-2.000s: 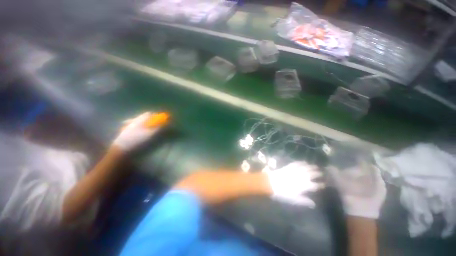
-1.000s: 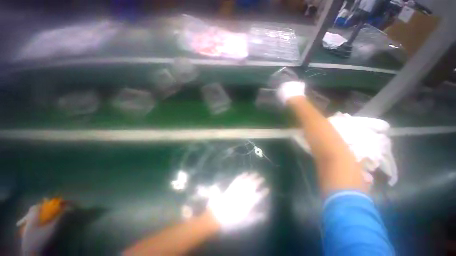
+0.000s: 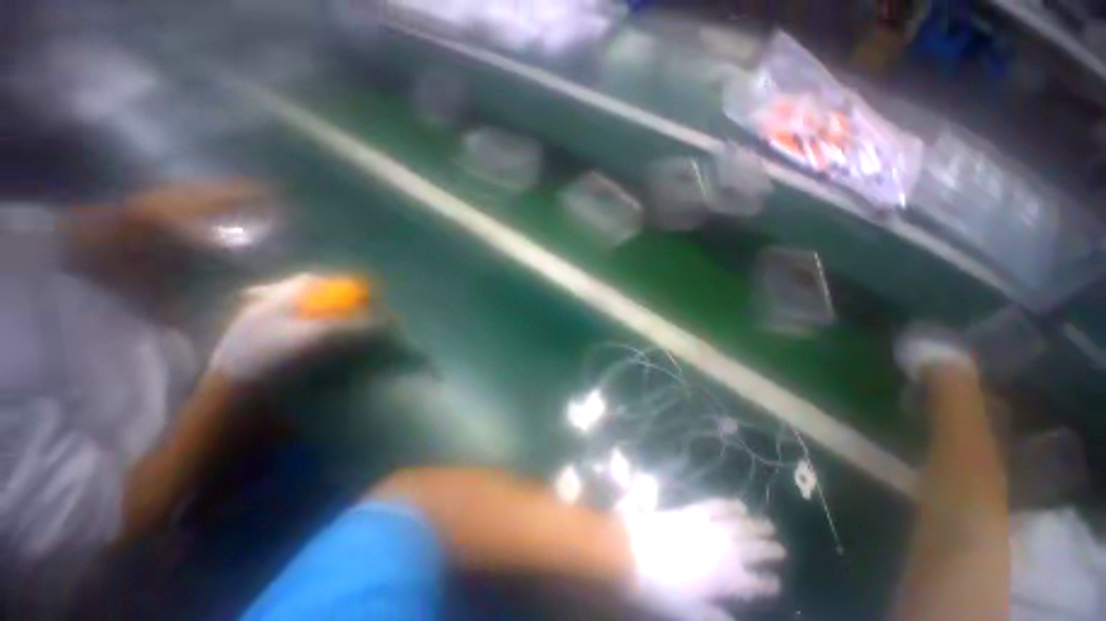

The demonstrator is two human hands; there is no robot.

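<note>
A tangle of thin wire leads [image 3: 679,419] with bright white square end pieces [image 3: 586,410] lies on the green surface in front of me. My left hand [image 3: 707,556], in a white glove, rests palm down just below the tangle with fingers apart; it seems to hold nothing. My right hand [image 3: 936,352], gloved and blurred, is stretched over the belt at the right, by a blurred clear plastic box [image 3: 1005,343]. Whether it grips the box cannot be seen. Another clear box [image 3: 796,290] stands on the belt to its left.
More clear boxes [image 3: 603,206] sit along the belt behind the pale rail [image 3: 534,256]. On the ledge are a bag of red-orange and white parts [image 3: 827,131] and a clear tray [image 3: 988,209]. A neighbouring worker's gloved hand holds an orange item [image 3: 334,296]. White cloth [image 3: 1058,567] lies lower right.
My right hand was near the left one, then reached out over the belt, where it remains. My left hand has stayed by the tangle. The view has swung right and then back left.
</note>
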